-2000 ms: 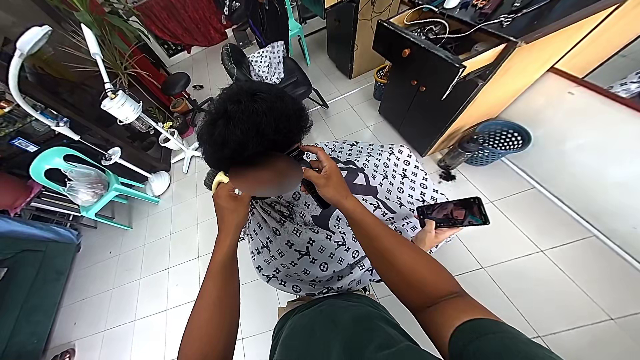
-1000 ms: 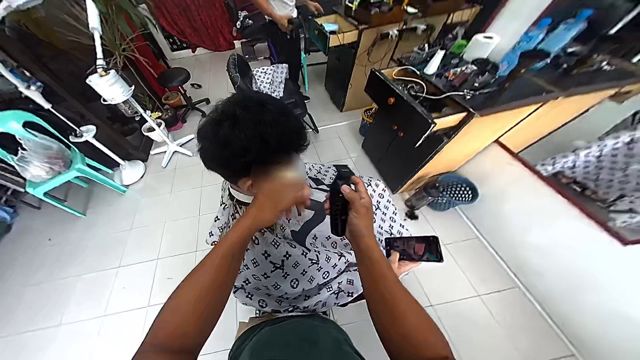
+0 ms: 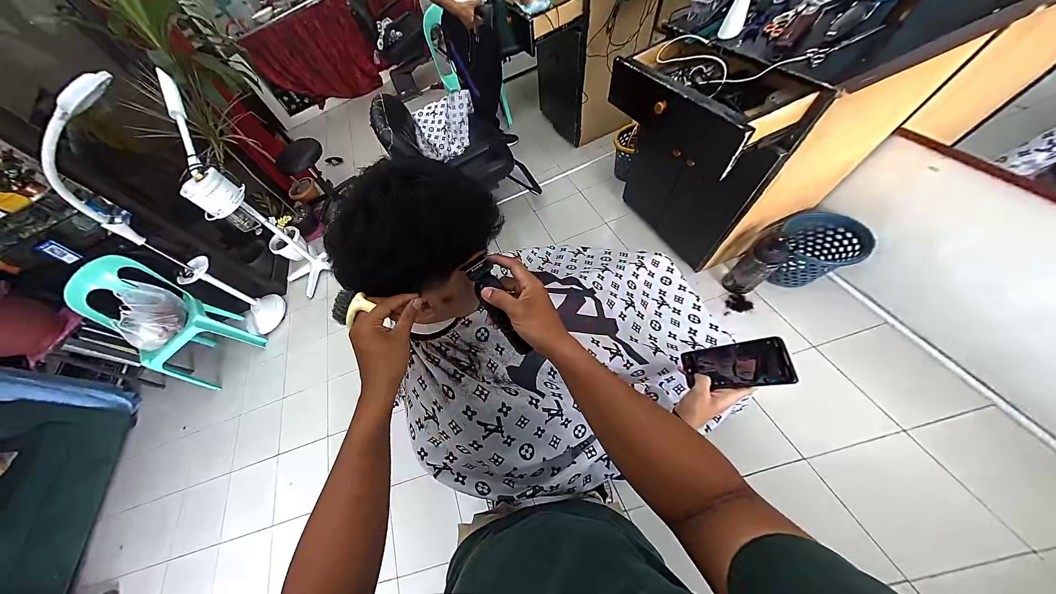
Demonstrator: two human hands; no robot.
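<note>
A seated person with dark curly hair (image 3: 412, 227) wears a white patterned barber's cape (image 3: 503, 412). My right hand (image 3: 524, 305) is shut on black hair clippers (image 3: 502, 318), their head close to the side of the person's face. In my left hand (image 3: 384, 330), beside the person's ear, is a brush with a cream handle (image 3: 359, 308) and dark bristles; thumb and finger are at the ear. The seated person's hand (image 3: 708, 402) comes out from the cape and holds a smartphone (image 3: 740, 363).
A black cabinet with an open drawer (image 3: 685, 140) and a blue plastic basket (image 3: 821, 247) stand at right. Left are a green plastic chair (image 3: 165, 322) and a white wheeled lamp stand (image 3: 266, 313). Behind are a black barber's chair (image 3: 487, 157) and another person (image 3: 474, 66).
My right hand has raised the clippers from over the cape to the side of the person's face. My left hand has moved back from the front of the face to the ear.
</note>
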